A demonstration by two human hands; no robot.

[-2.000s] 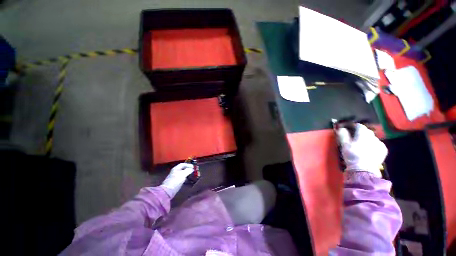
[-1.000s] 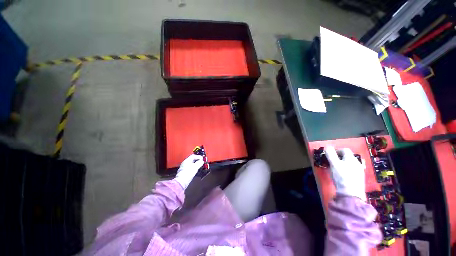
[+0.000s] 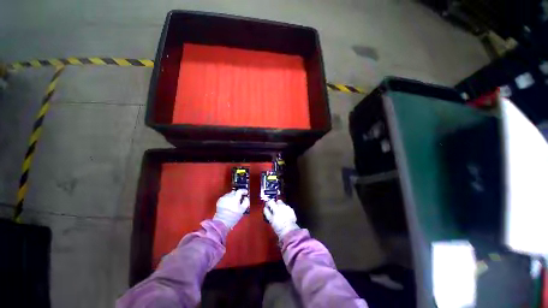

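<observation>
My gloved left hand [image 3: 231, 207] holds a power supply board [image 3: 241, 179] by its near end, over the red foam sheet [image 3: 192, 207] of the near black bin [image 3: 142, 222]. My gloved right hand [image 3: 280, 218] holds another board [image 3: 270, 184], parts side up, beside it to the right. Both boards point away from me, with a yellow part near the far end. A further board [image 3: 279, 162] shows at the bin's right side, partly hidden. I cannot tell whether the held boards touch the foam.
A second black bin [image 3: 324, 90] with red foam stands beyond the near one. The green-topped bench [image 3: 420, 138] is at right, with a white paper [image 3: 453, 274] and large white sheets [image 3: 526, 180]. Black bins [image 3: 375, 144] stand by the bench. Yellow-black tape [image 3: 36, 135] marks the floor.
My right hand has moved from the bench to the near bin, now holding a board. My left hand has moved its board further over the foam. The view has shifted closer to the bins.
</observation>
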